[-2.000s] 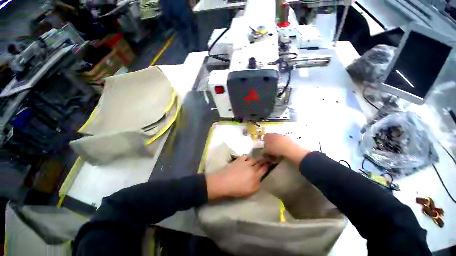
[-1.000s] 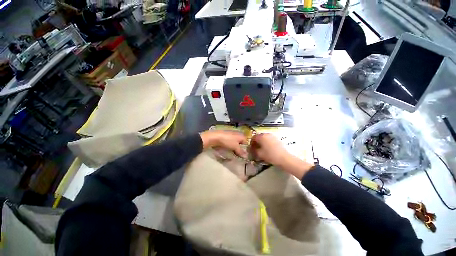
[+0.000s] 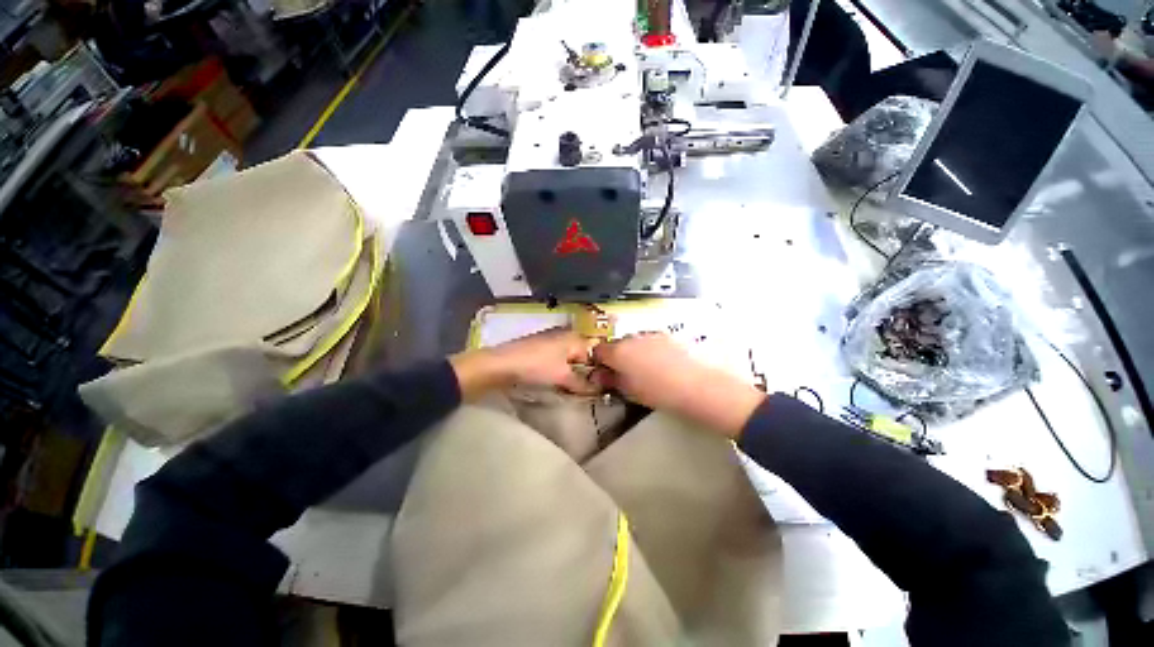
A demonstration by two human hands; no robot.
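A beige bag body (image 3: 506, 506) with a yellow-bound seam hangs open over the front edge of the machine table. My left hand (image 3: 551, 360) and my right hand (image 3: 658, 375) meet at its upper edge, just in front of the small brass-coloured clamp (image 3: 592, 325) under the grey head cover (image 3: 572, 236). The fingertips of both hands are pinched together on the bag's edge. Whether a small tab or fitting is between them is hidden by the fingers.
Folded beige bags (image 3: 247, 259) with yellow edges are stacked at the left. At the right are a clear bag of dark fittings (image 3: 930, 335), brown-and-gold pieces (image 3: 1025, 501), a control screen (image 3: 993, 139) and a black cable (image 3: 1076, 470).
My left hand has moved forward from the bag to the clamp, beside my right hand. The bag's front has risen into a wide fold. The whole view has shifted.
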